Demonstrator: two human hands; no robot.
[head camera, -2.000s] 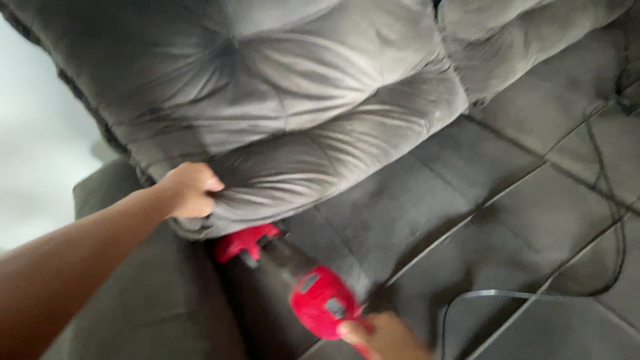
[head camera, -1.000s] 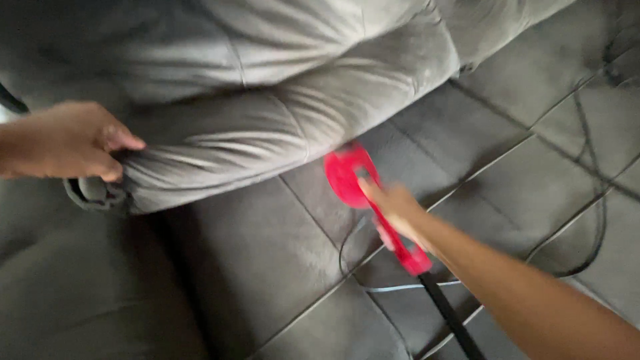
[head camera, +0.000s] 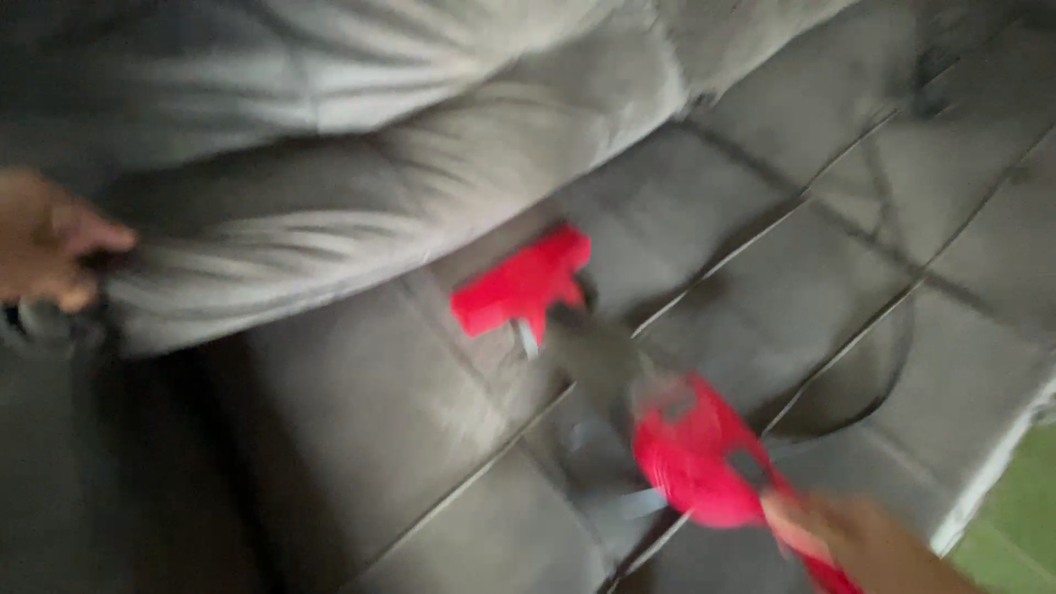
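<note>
My right hand (head camera: 833, 528), at the lower right, is closed round the handle of a red handheld stick vacuum cleaner (head camera: 701, 454). Its red floor head (head camera: 528, 280) rests on the grey upholstered sofa seat (head camera: 371, 429), just below the lower edge of the grey back cushion (head camera: 495, 157). A dark, partly see-through section joins head and body. At the left edge my left hand (head camera: 49, 239) grips the cushion's left corner between thumb and fingers. Both hands are blurred.
A dark power cord (head camera: 903, 355) loops over the seat at the right. On the left is the dark sofa arm (head camera: 66, 462), with a shadowed gap beside it. The seat's pale front edge (head camera: 998, 470) borders a green floor (head camera: 1015, 503) at the lower right.
One second ago the vacuum's body was close against the cushion edge; now it is lower and its red head shows on the seat. My left hand still holds the cushion's corner.
</note>
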